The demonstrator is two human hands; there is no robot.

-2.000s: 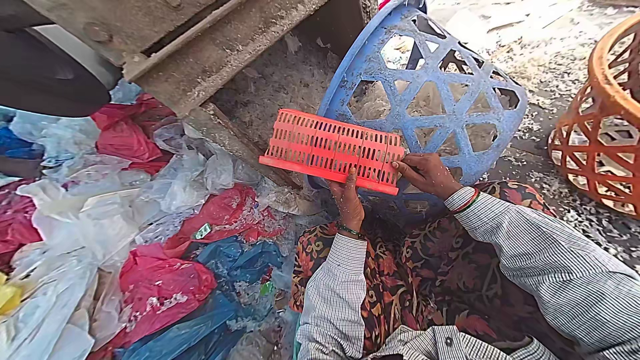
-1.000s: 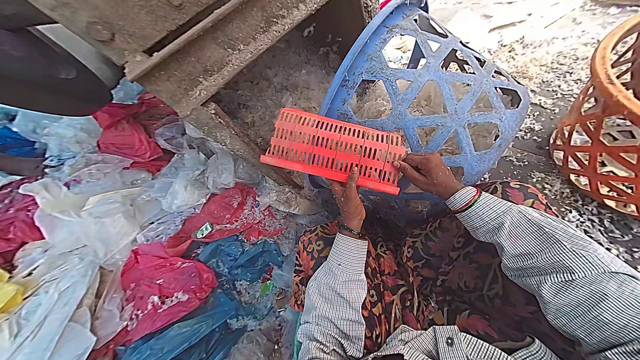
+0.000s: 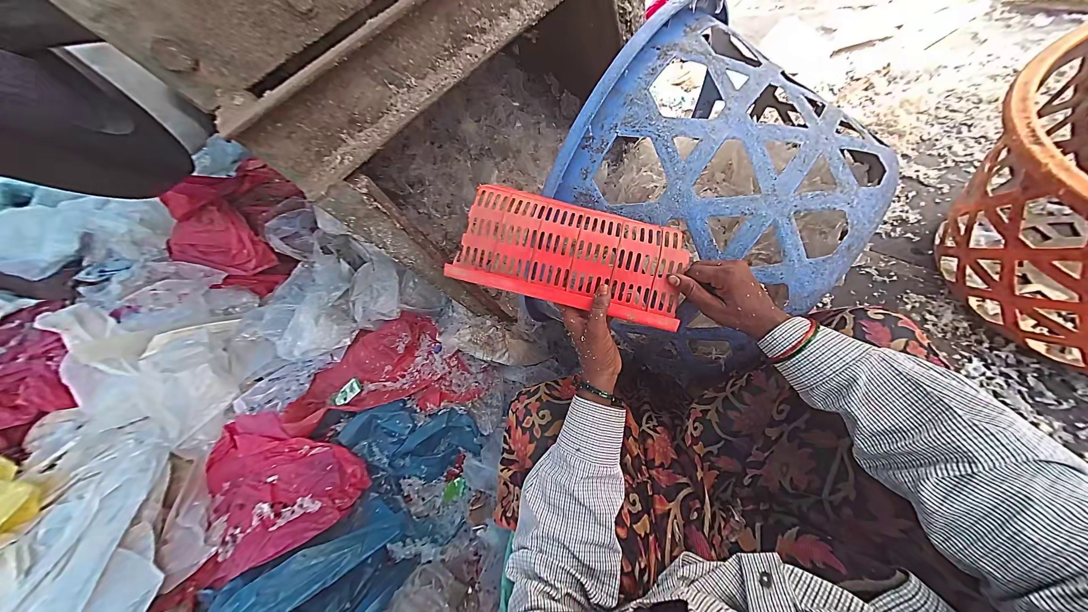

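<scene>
A red slotted plastic basket (image 3: 571,251) is held tilted above my lap, its slotted side facing me. My left hand (image 3: 595,344) grips its lower edge from below, with a finger up on the slots. At its right end my right hand (image 3: 731,296) pinches the side between thumb and fingers. Close behind the red basket lies a large blue lattice plastic basket (image 3: 756,161) on its side, with clear plastic scraps showing through its openings.
Plastic bags and film, white, pink and blue (image 3: 280,493), are heaped at the left. A dusty metal frame (image 3: 399,85) slants across the upper left above shredded plastic. An orange-brown lattice basket (image 3: 1020,255) stands at the right on ground strewn with flakes.
</scene>
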